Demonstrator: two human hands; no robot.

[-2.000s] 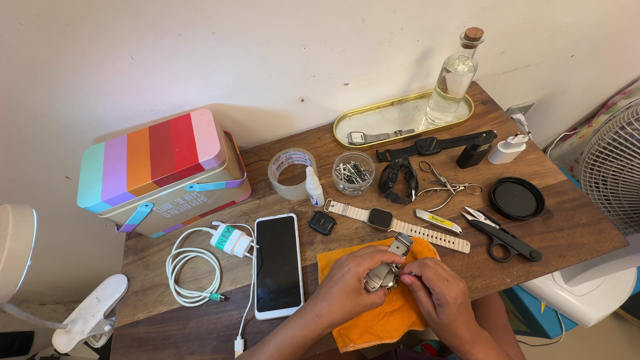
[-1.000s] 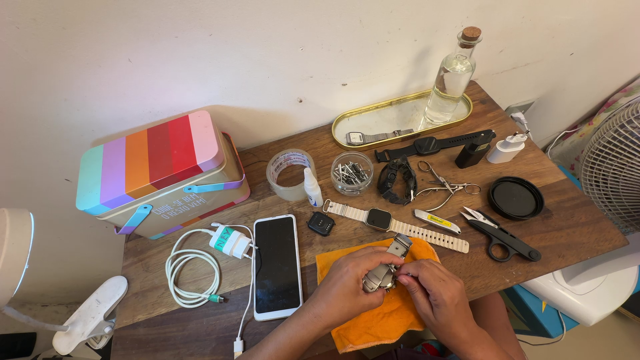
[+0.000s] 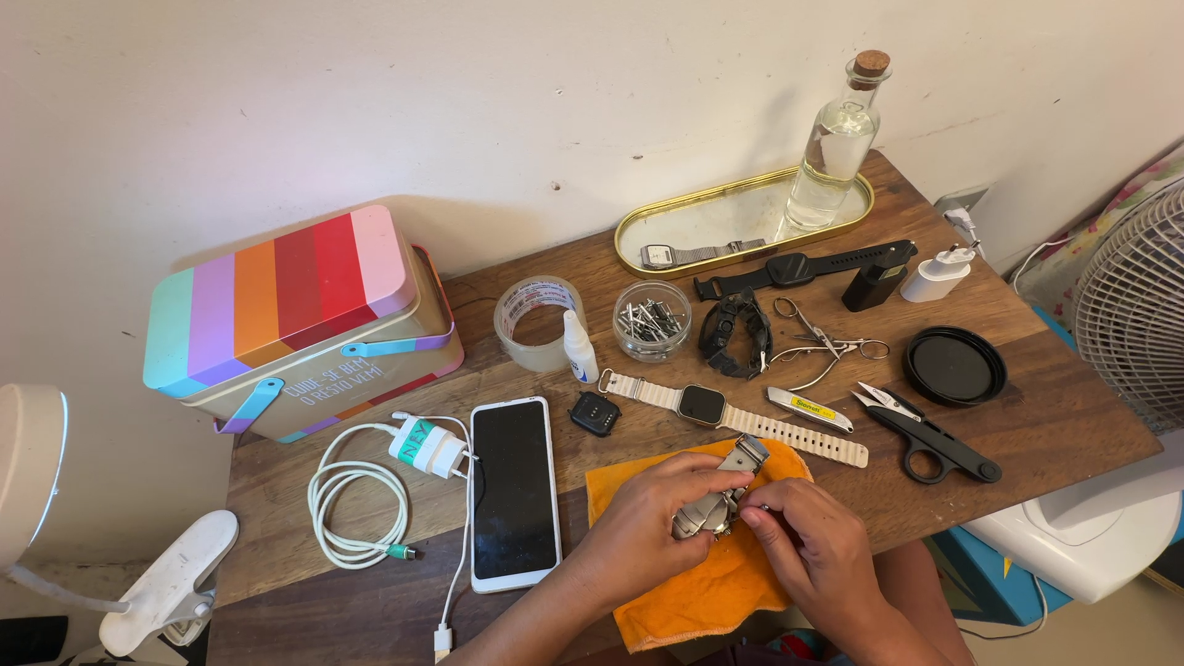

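A metal wristwatch [image 3: 710,514] with a steel band is held in my left hand [image 3: 647,527], above an orange cloth [image 3: 647,615] at the table's front edge. My right hand [image 3: 814,546] is beside the watch, with thumb and forefinger pinched on a small dark-tipped piece [image 3: 762,508], too small to name. Just behind the cloth lies a smartwatch [image 3: 703,405] with a cream band. A black watch body [image 3: 594,413] without a strap is left of it. A utility knife [image 3: 809,410] and black-handled thread snips [image 3: 934,439] lie to the right.
A phone [image 3: 511,490], coiled cable [image 3: 356,499] and striped tin [image 3: 296,305] are on the left. Behind are a tape roll [image 3: 539,356], white dropper bottle [image 3: 580,350], jar of small metal pins [image 3: 651,321], small scissors [image 3: 828,340] and gold-rimmed tray [image 3: 638,264] bearing a corked glass bottle [image 3: 831,157].
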